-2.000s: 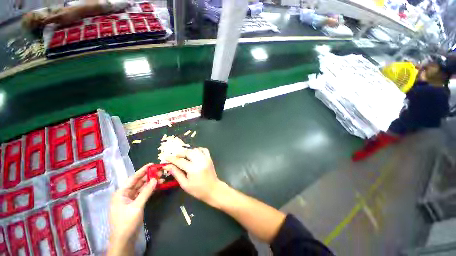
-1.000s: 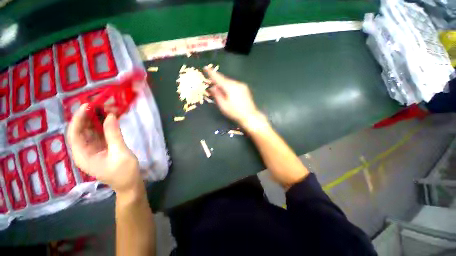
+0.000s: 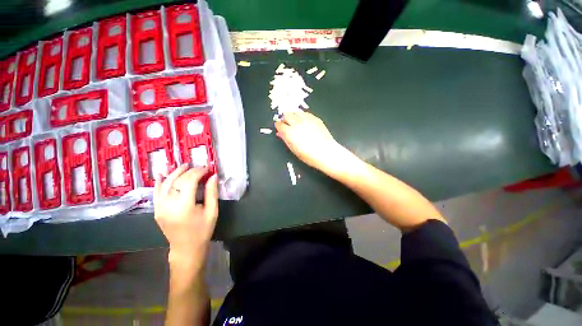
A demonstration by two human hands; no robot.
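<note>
Red plastic housings lie in the pockets of a translucent tray point(image 3: 231, 127) on the left. My left hand point(image 3: 186, 197) is over the tray's near right corner, its fingertips at the lower end of a red housing point(image 3: 194, 137) lying in its pocket; whether they grip it is unclear. My right hand point(image 3: 309, 140) has its fingertips together at the near edge of a heap of small pale strips point(image 3: 288, 91); whether it pinches a strip is hidden. A pale strip point(image 3: 291, 173) lies apart, nearer my body.
A black bracket end point(image 3: 371, 28) hangs above the pale edge strip point(image 3: 440, 41), with a green belt point(image 3: 287, 14) beyond. Stacked translucent sheets point(image 3: 558, 95) stand at the far right. The dark green bench's near edge runs in front of my body.
The view has shifted left and down. The red housing in my left hand was carried over the tray; that hand is now at the near-right pocket. My right hand has moved to the heap's near edge.
</note>
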